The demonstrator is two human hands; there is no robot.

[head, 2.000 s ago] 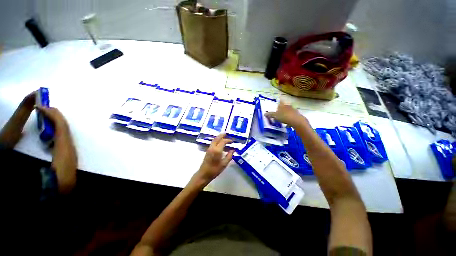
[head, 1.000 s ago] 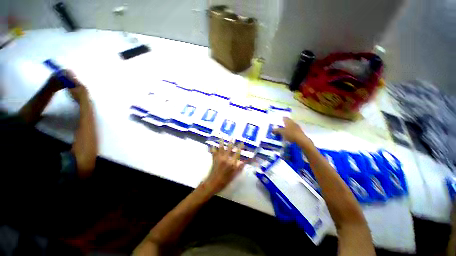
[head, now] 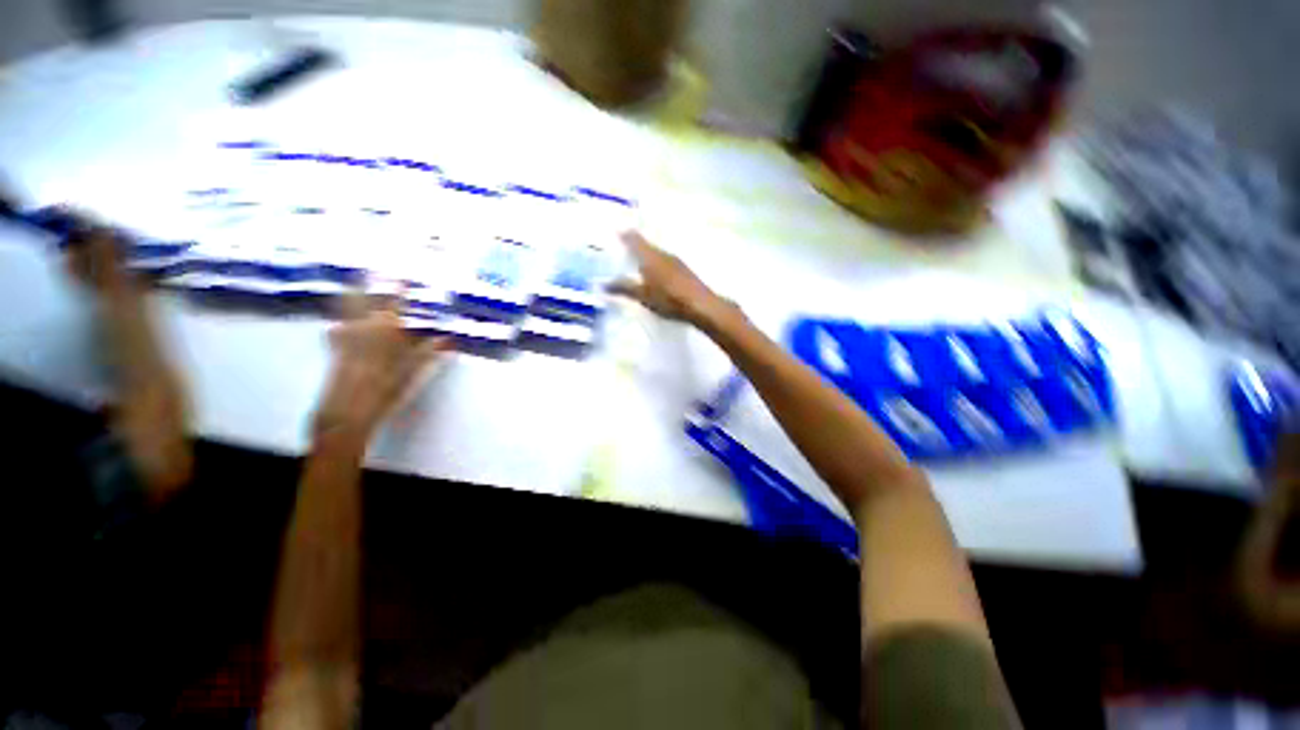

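Observation:
The frame is blurred. A row of white and blue retail boxes [head: 492, 271] lies side by side on the white table [head: 627, 442]. My left hand [head: 374, 350] is at the near edge of the row, left of its middle, fingers spread. My right hand [head: 659, 278] is at the right end of the row, touching or just beside the last box. Neither hand clearly holds a box. Blue insert trays [head: 970, 385] with white items lie in an overlapping row to the right. A blue-edged box [head: 784, 492] lies at the near table edge, partly behind my right forearm.
Another person's hand [head: 107, 264] is at the row's left end. A phone [head: 285, 72] lies far left. A brown paper bag [head: 606, 50], a black bottle [head: 831, 93] and a red bag [head: 948, 121] stand at the back. A cable heap [head: 1212, 214] is far right.
The row of boxes has shifted left, with both my hands moving along it, away from the blue trays. The other person's hand has come to the row's left end. The view has also shifted.

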